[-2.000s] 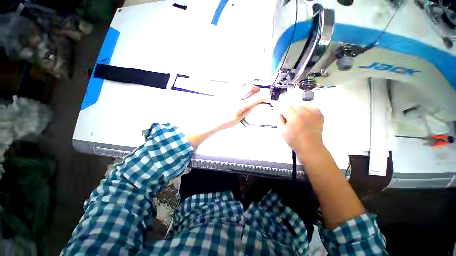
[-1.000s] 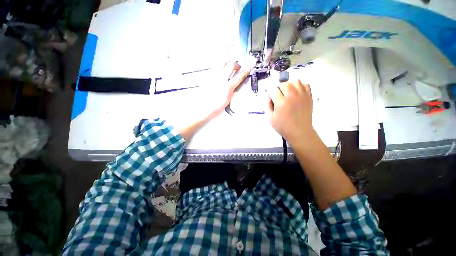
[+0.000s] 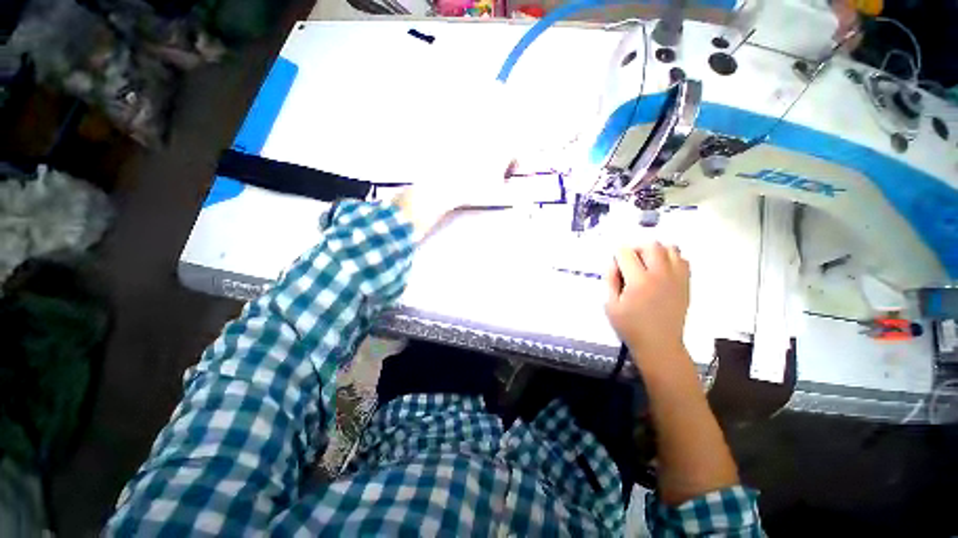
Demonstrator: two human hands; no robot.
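Observation:
The white sewing machine head (image 3: 798, 184) has its presser foot (image 3: 586, 213) over the glaring white table. My left hand (image 3: 462, 198) reaches flat from the left towards a white piece with a dark outline (image 3: 559, 189), left of the presser foot. Its fingers are washed out by light, so its grip is unclear. My right hand (image 3: 649, 289) rests with curled fingers on the table, right of and nearer me than the foot. A narrow dark strip (image 3: 620, 360) runs from under it over the front edge. A short dark line (image 3: 578, 273) lies left of it.
A long dark strip (image 3: 294, 177) lies over the blue patch (image 3: 263, 110) at the left. White strips (image 3: 772, 305) hang over the front edge at the right. An orange-handled tool (image 3: 891, 328) lies far right. A small dark scrap (image 3: 420, 36) is at the back.
The view has shifted. My left hand has drawn left, away from the presser foot, its sleeve now by the long dark strip. My right hand has moved slightly nearer me, away from the foot.

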